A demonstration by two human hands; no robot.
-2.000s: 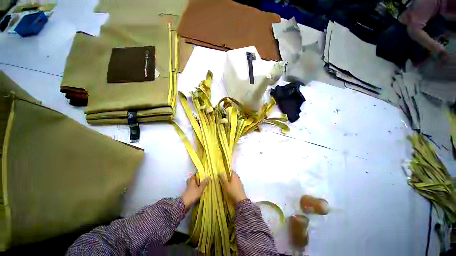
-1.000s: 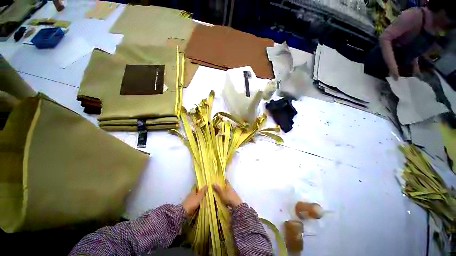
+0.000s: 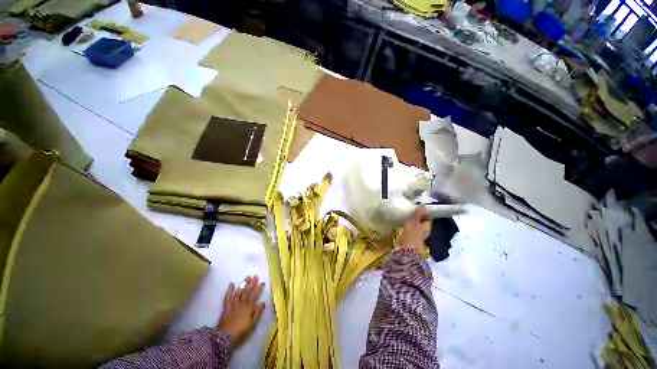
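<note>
Long yellow-green strips lie in a loose bundle on the white table, running to the bottom edge. My left hand lies flat on the table left of the bundle, fingers apart, holding nothing. My right hand reaches beyond the bundle to a pale white container or bag-like piece with a black tab on it. The fingers are at its lower right side; whether they grip it cannot be told. A black crumpled cloth lies just right of this hand.
Khaki folded panels with a dark patch lie left. A large khaki bag body stands at the near left. Brown sheets and grey sheets lie at the back. A blue tray is far left. More strips are at the lower right.
Both hands have let go of the strips. My left hand has moved left onto the table; my right hand has moved forward and right to the pale piece. The view has shifted; the brown bottles are out of view.
</note>
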